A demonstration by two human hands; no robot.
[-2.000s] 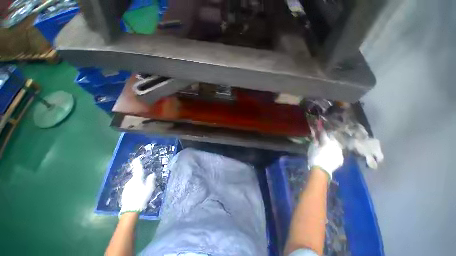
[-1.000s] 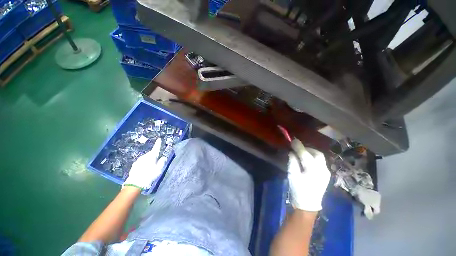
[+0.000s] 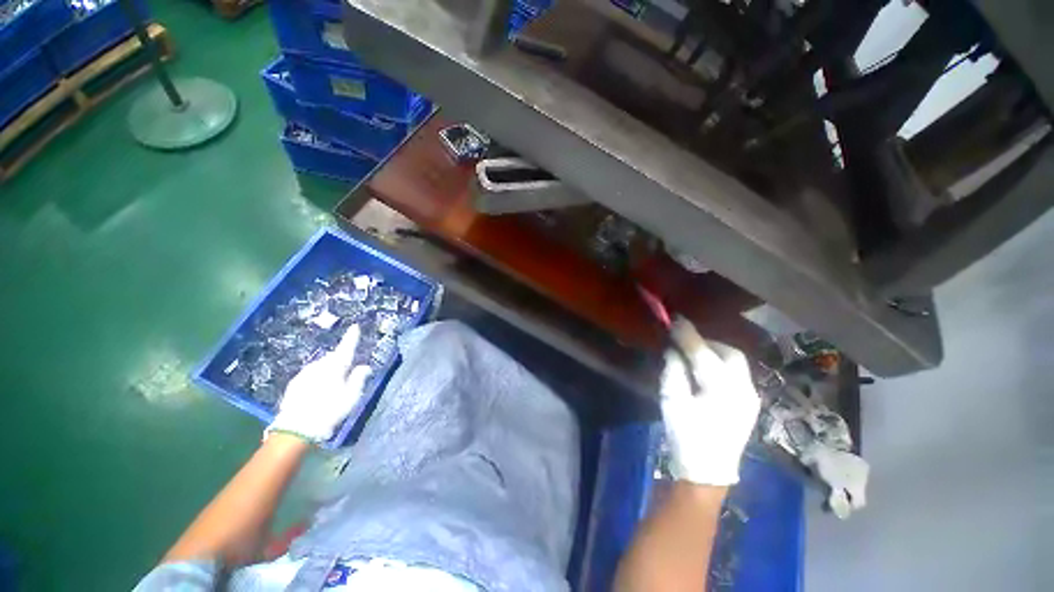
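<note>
My right hand (image 3: 710, 407), in a white glove, is shut on a thin hand tool with a pinkish-red part (image 3: 654, 306) that points up-left over the reddish-brown press table (image 3: 526, 264). My left hand (image 3: 319, 392), in a white glove with a green-edged cuff, is over the near side of the left parts bin (image 3: 247, 319), index finger pointing up-right. Small silvery metal parts (image 3: 327, 317) lie loose in that bin. Whether the left fingers touch or hold a part cannot be told. The tooling under the frame is dark and partly hidden.
The dark grey press frame (image 3: 647, 174) crosses the upper right. A slotted clamp (image 3: 517, 185) lies on the table. Dirty white rags (image 3: 823, 445) lie at its right end. The right parts bin (image 3: 767, 526) is beside my thigh. Stacked blue totes (image 3: 347, 104) and a round stand base (image 3: 182, 113) are behind left.
The view has swung since two seconds ago. My right hand has moved from beside the rags to the table's front with the tool. My left hand has shifted slightly down-left over the past second.
</note>
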